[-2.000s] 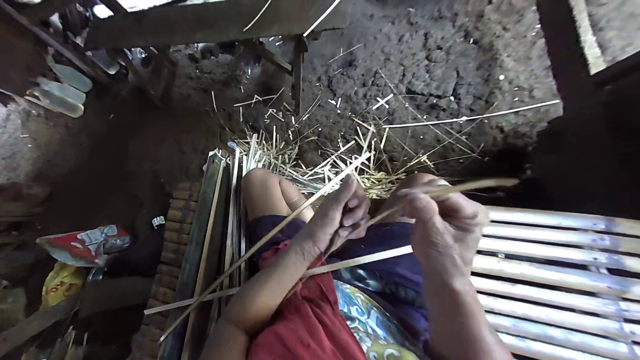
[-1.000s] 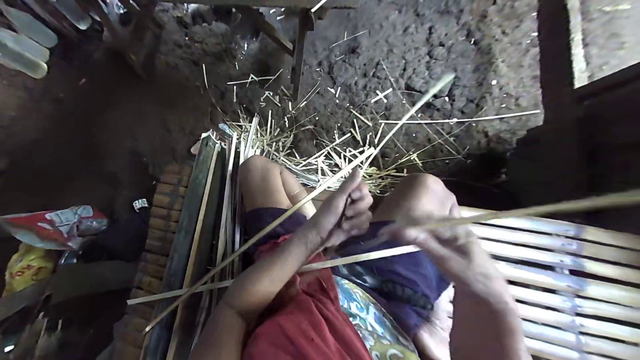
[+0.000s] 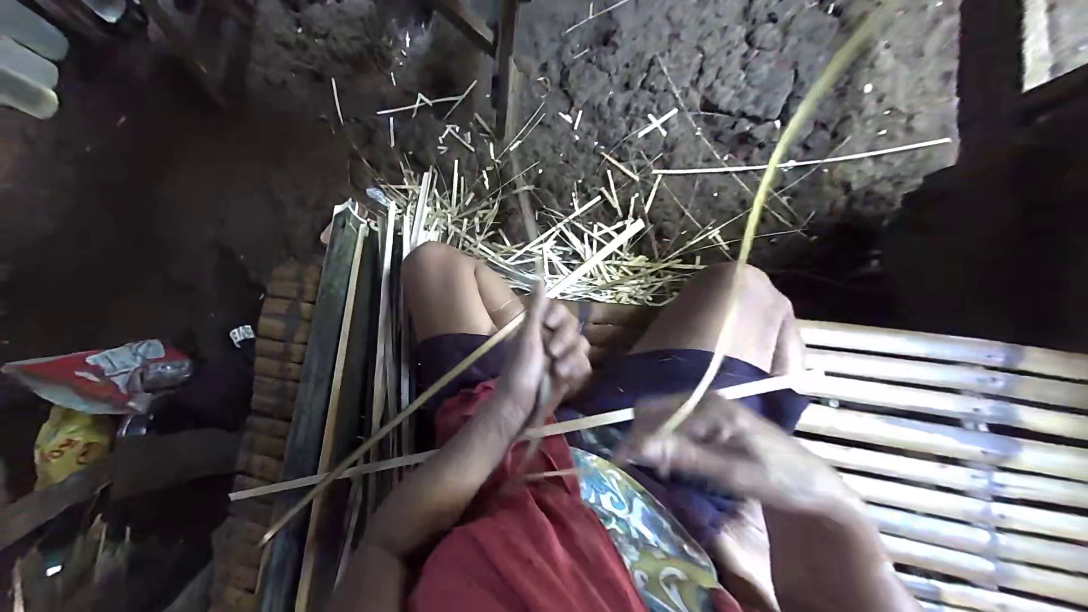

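My left hand (image 3: 551, 348) is closed above my lap around a long, thin strip of split bamboo (image 3: 408, 412), which slants from the lower left up past my left knee. A blurred, narrow piece passes upright through the same hand; what it is I cannot tell. My right hand (image 3: 697, 438), blurred, grips a yellowish, flexible bamboo strip (image 3: 759, 195) that curves up toward the top right. Another pale flat strip (image 3: 595, 421) lies across my lap beneath both hands. A patterned cloth (image 3: 650, 518) covers part of my lap.
A slatted bamboo bench (image 3: 926, 374) extends to my right. Long bamboo lengths (image 3: 331, 365) lean beside my left thigh. Shavings (image 3: 595, 263) are heaped on the earthen floor beyond my knees. A red packet (image 3: 102, 374) and a yellow packet (image 3: 72, 442) lie at far left.
My right hand has come back from the right toward my lap. Its strip, which pointed right, now curves upward. My left hand stays closed above my lap.
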